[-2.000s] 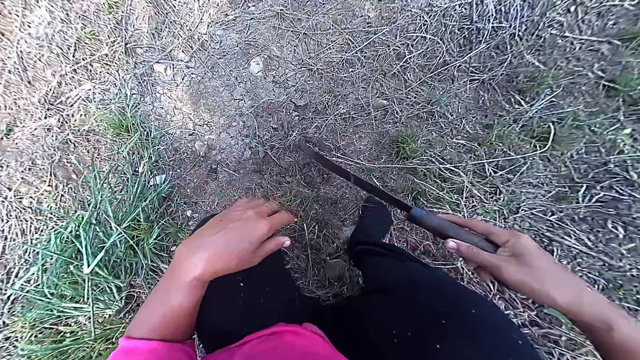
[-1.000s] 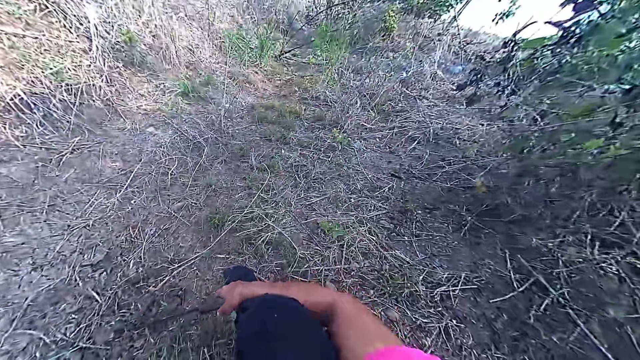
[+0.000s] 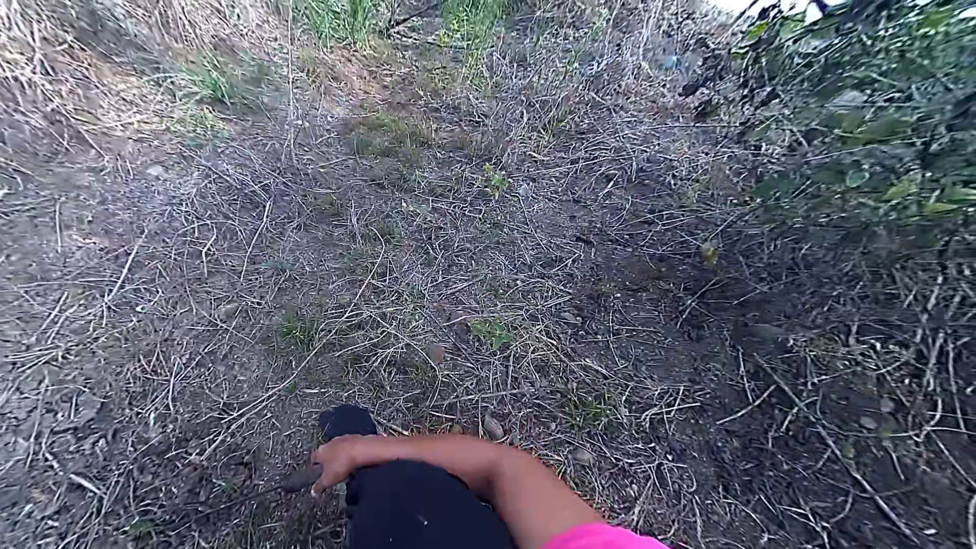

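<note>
My right hand (image 3: 334, 462) is wrapped around the dark handle of a long-bladed knife (image 3: 303, 478) at the lower left. The forearm reaches across from the pink sleeve at the bottom, over my dark-clothed leg. The thin dark blade points left, low over dry stems and soil, and blends into the ground, so its tip is hard to make out. My left hand is out of the frame.
Dry stalks and twigs (image 3: 457, 305) litter the soil. A leafy bush (image 3: 877, 152) stands at the right. Green grass tufts (image 3: 335, 19) grow at the top, and a small stone (image 3: 493, 427) lies near my knee.
The view has swung up and forward from the ground at my feet. My right hand, with the knife, has moved from the right side across to the lower left. My left hand has left the view.
</note>
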